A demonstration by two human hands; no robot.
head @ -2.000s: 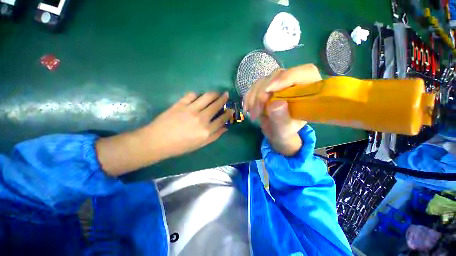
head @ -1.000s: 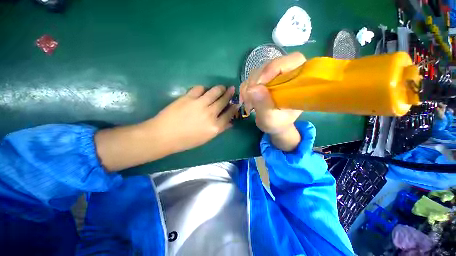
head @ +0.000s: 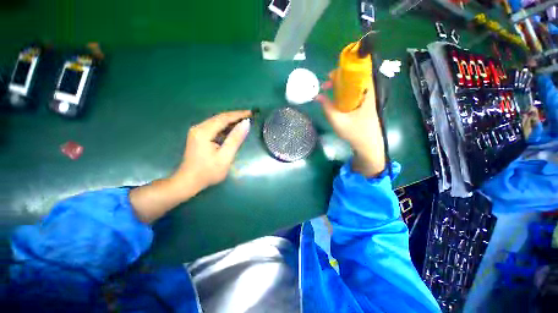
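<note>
My left hand (head: 211,147) pinches a small dark unit (head: 227,131) between thumb and fingers above the green bench, left of the round grey mesh disc (head: 289,134). Most of the unit is hidden by the fingers. My right hand (head: 355,116) holds the thick yellow-orange soldering iron (head: 353,76) nearly upright, its cord end up. The iron's tip is not visible. A round white dish (head: 302,85) lies just left of the iron, behind the grey disc.
Two display units (head: 72,87) lie far left, with a red scrap (head: 72,150) nearer. A metal bracket (head: 282,52) stands at the back. A white tissue lump (head: 390,68) lies right of the iron. Stacked black trays (head: 471,116) fill the right, where another person's blue sleeve (head: 520,183) shows.
The iron has swung from lying sideways to nearly upright and moved away from my left hand. My left hand has lifted the small dark unit. The view has shifted, showing the bracket and display units.
</note>
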